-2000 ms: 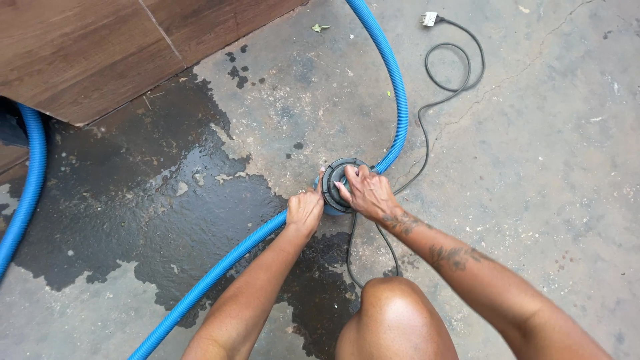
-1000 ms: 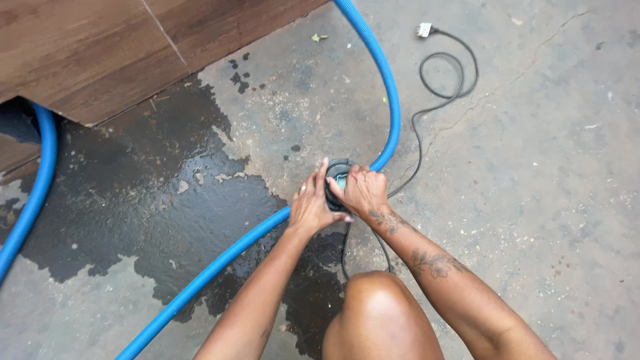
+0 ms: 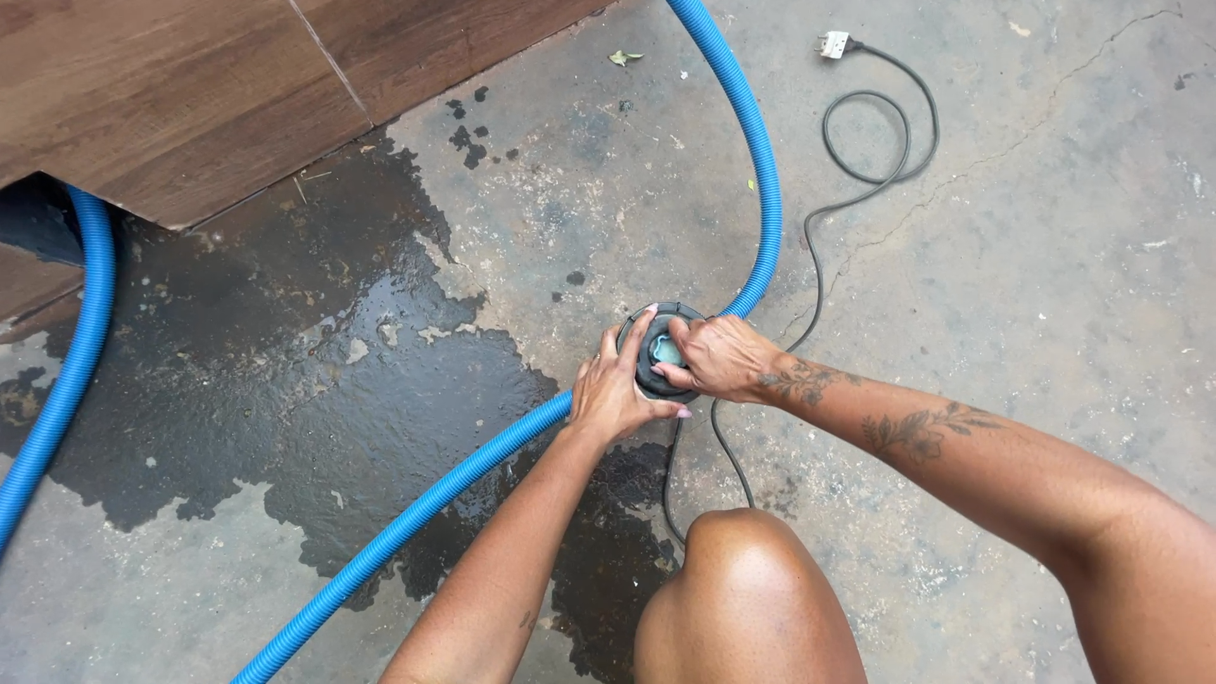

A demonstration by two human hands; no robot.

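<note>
A round black pump-like device (image 3: 655, 382) with a light teal centre stands on the concrete floor, between two blue corrugated hoses. My left hand (image 3: 613, 385) grips its left side, the fingers spread over the rim and the thumb below. From the right, my right hand (image 3: 727, 359) pinches the black ring at the top, thumb and fingers on either side of the teal part. One blue hose (image 3: 760, 190) runs up from behind the device; another blue hose (image 3: 408, 532) leads down to the lower left. My hands hide part of the device.
A grey power cord (image 3: 817, 256) coils at the upper right and ends in a white plug (image 3: 834, 45). A wet patch (image 3: 361, 399) spreads over the concrete at left. Wood-look tiles (image 3: 190, 95) fill the upper left, where a blue hose (image 3: 85, 323) enters an opening. My knee (image 3: 750, 579) is below.
My left hand has shifted from the device's lower left edge to spread fingers around its left side. My right hand has uncovered the teal centre, which the oldest frame does not show.
</note>
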